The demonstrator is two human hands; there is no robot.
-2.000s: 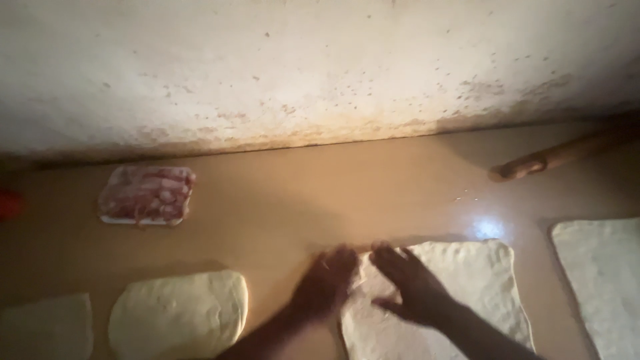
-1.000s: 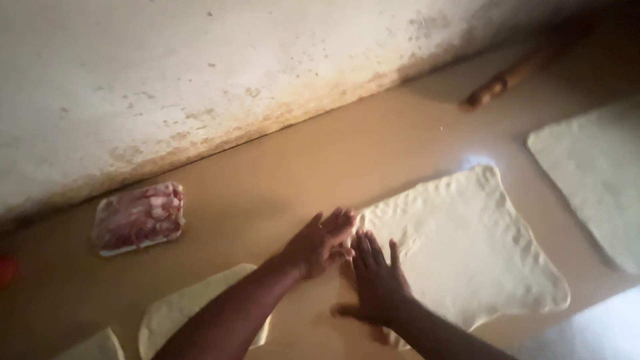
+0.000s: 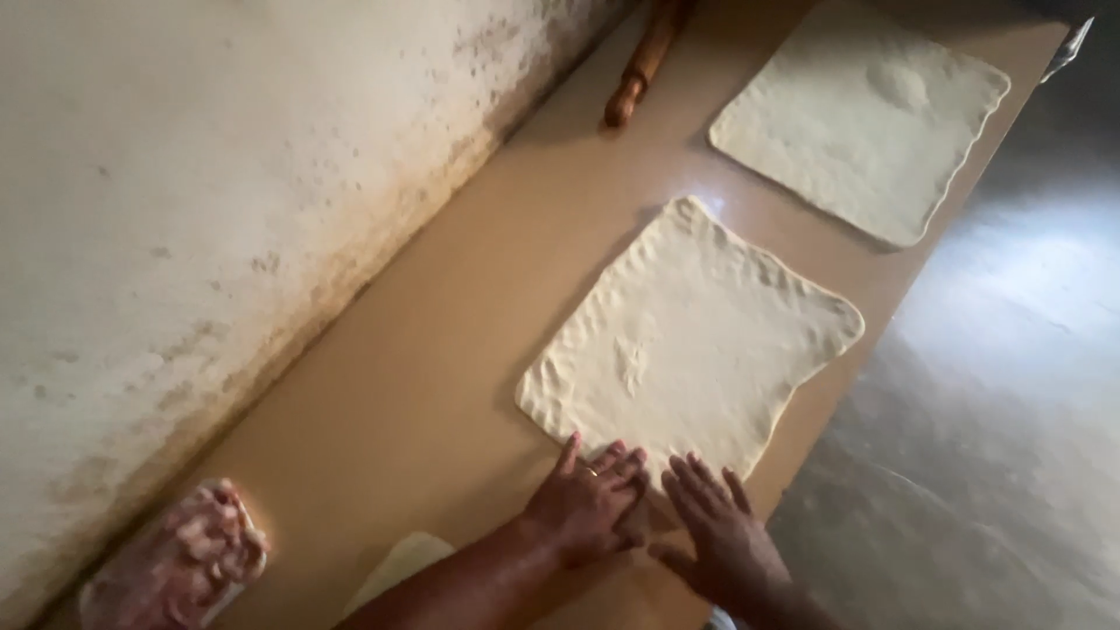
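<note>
A flattened, roughly square sheet of dough (image 3: pixel 682 341) lies on the brown table, its edges dimpled and uneven. Along its lower edge my left hand (image 3: pixel 595 503) presses with spread fingers, a ring on one of them. My right hand (image 3: pixel 722 534) rests just beside it, fingertips on the same edge of the dough. Neither hand grips anything. Another square dough sheet (image 3: pixel 862 131) lies farther up the table, with a small bump near its upper right. Part of a further dough piece (image 3: pixel 407 564) shows beyond my left forearm, which hides the rest.
A wooden rolling pin (image 3: pixel 643 66) lies at the top, near the wall. At the lower left sits a tray of raw meat (image 3: pixel 188 560) against the wall side. The stained wall (image 3: pixel 262 175) borders the table's left; the grey floor (image 3: pixel 980 394) lies beyond its right edge.
The view has turned strongly, bringing the far dough sheet and the floor into sight. My hands have moved along the dough from its upper left corner area to another part of its edge.
</note>
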